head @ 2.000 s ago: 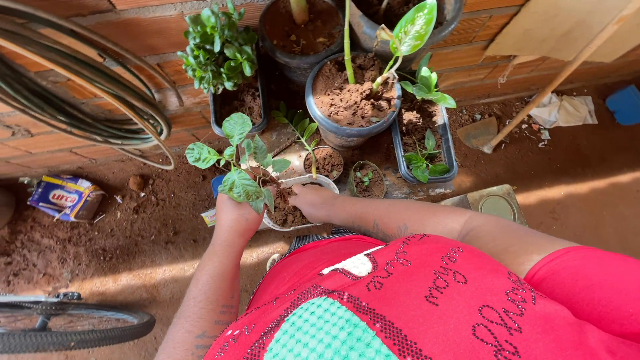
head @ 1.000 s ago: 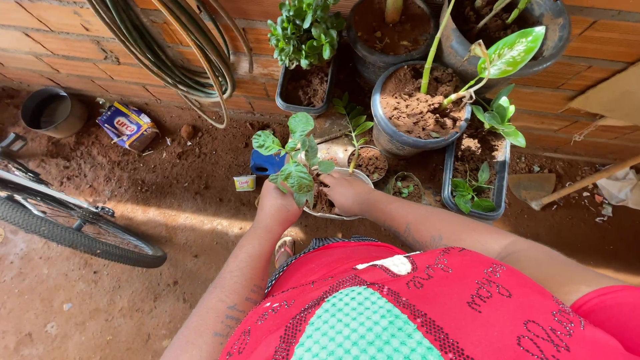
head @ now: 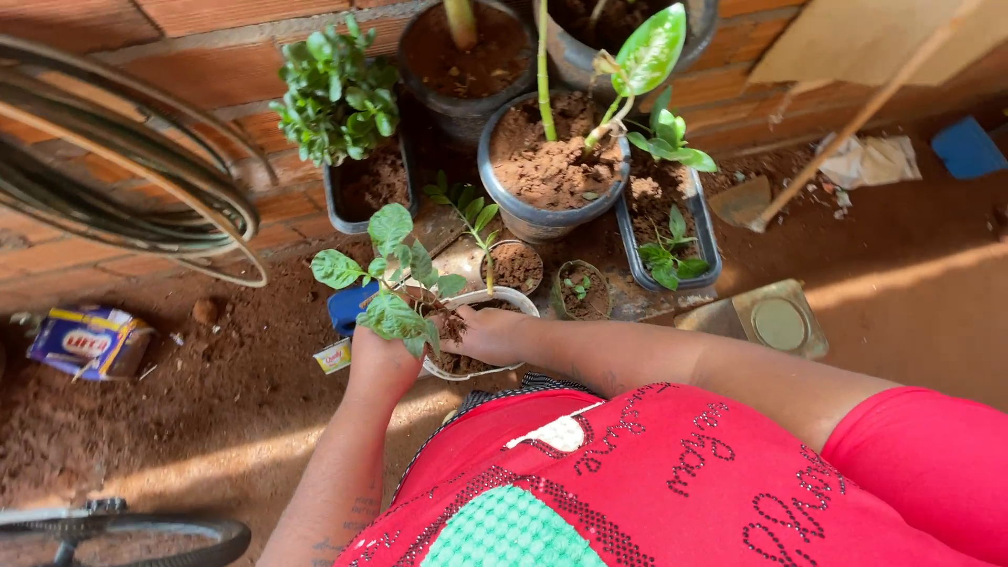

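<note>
My left hand is closed around the base of a leafy green plant, whose soil-covered roots hang at the rim of a white plastic pot. Inside that pot, on its soil, rests my right hand, fingers beside the roots; its fingertips are partly hidden, so whether it grips anything is unclear. Just behind the pot stands a small pot of soil with a thin-stemmed plant. A smaller pot with a seedling is to its right. A blue plastic object lies behind the held leaves.
Large potted plants and rectangular planters line the brick wall. A coiled hose hangs at left above a crumpled package. A bicycle wheel is at bottom left. A wooden handle leans at right near a metal tin.
The view has shifted between frames. Both hands stay at the white pot, the left one still on the plant; nothing else has plainly changed.
</note>
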